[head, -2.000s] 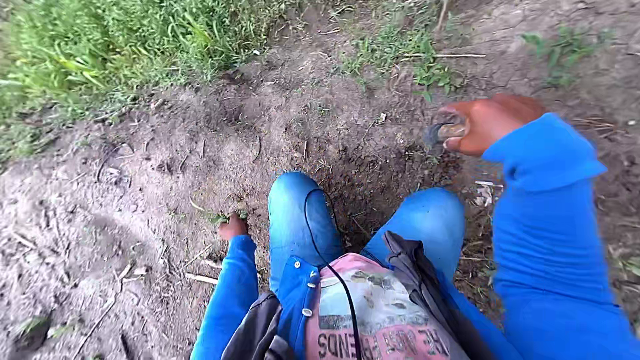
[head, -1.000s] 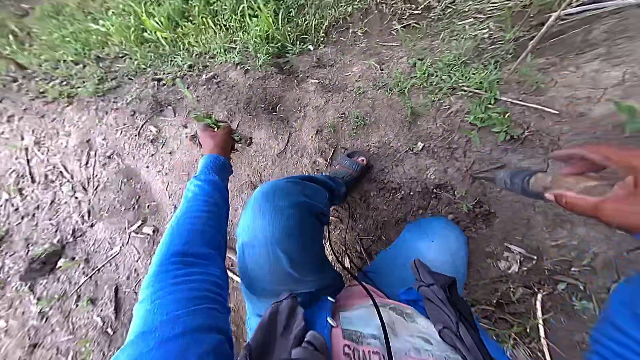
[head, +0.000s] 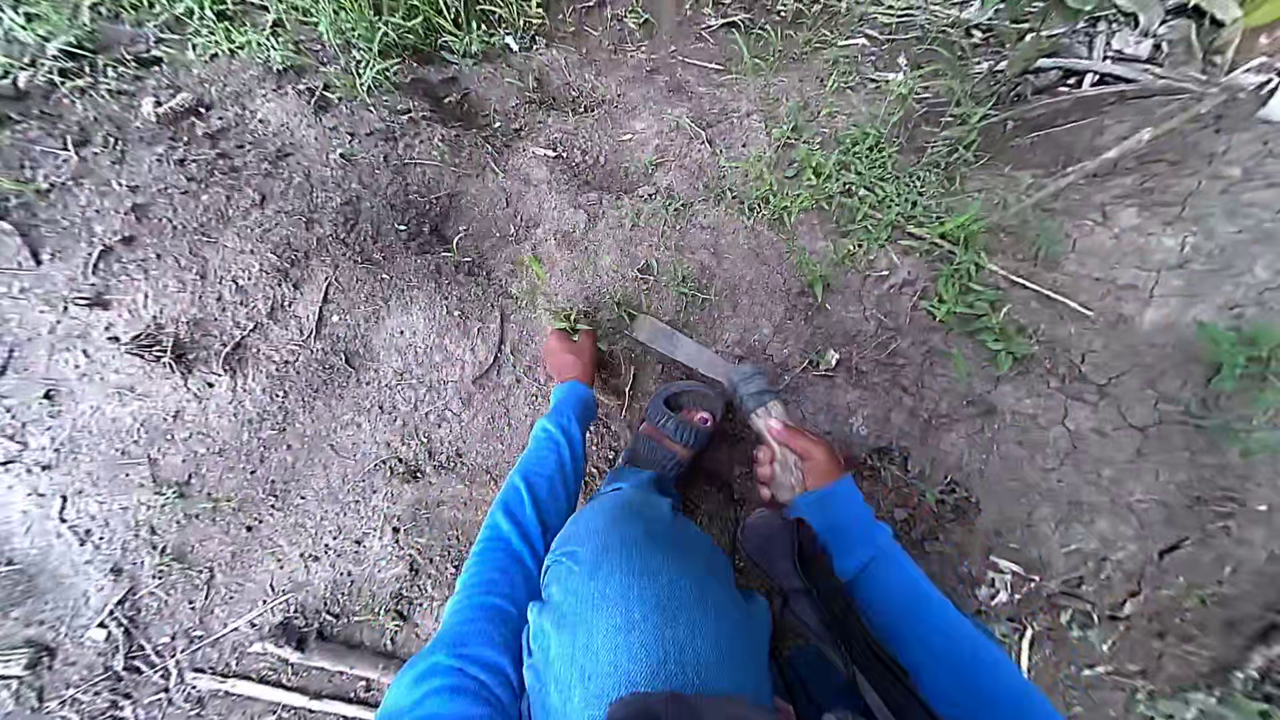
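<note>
My left hand [head: 571, 357] is closed around a small tuft of green weeds [head: 570, 322] at the soil, left of the blade. My right hand [head: 802, 462] grips the pale wooden handle [head: 783, 455] of a knife, with dark wrapping [head: 750, 388] where handle and blade meet. The flat metal blade [head: 680, 348] points up and left, its tip close to my left hand and low over the ground. A dark sandal [head: 675, 425] on my foot is just below the blade, between my two hands.
Bare brown soil [head: 350, 250] surrounds me. Low green weeds [head: 860, 185] grow at the upper right, near a long dry branch [head: 1130, 150] and a thin stick [head: 1030, 285]. Thicker grass [head: 370, 35] edges the upper left. Dry sticks [head: 280, 690] lie at the lower left.
The knife and my right hand have come in from the right side, and the blade is now near my left hand. The view has shifted. My foot shows in front of my knee, unlike two seconds ago.
</note>
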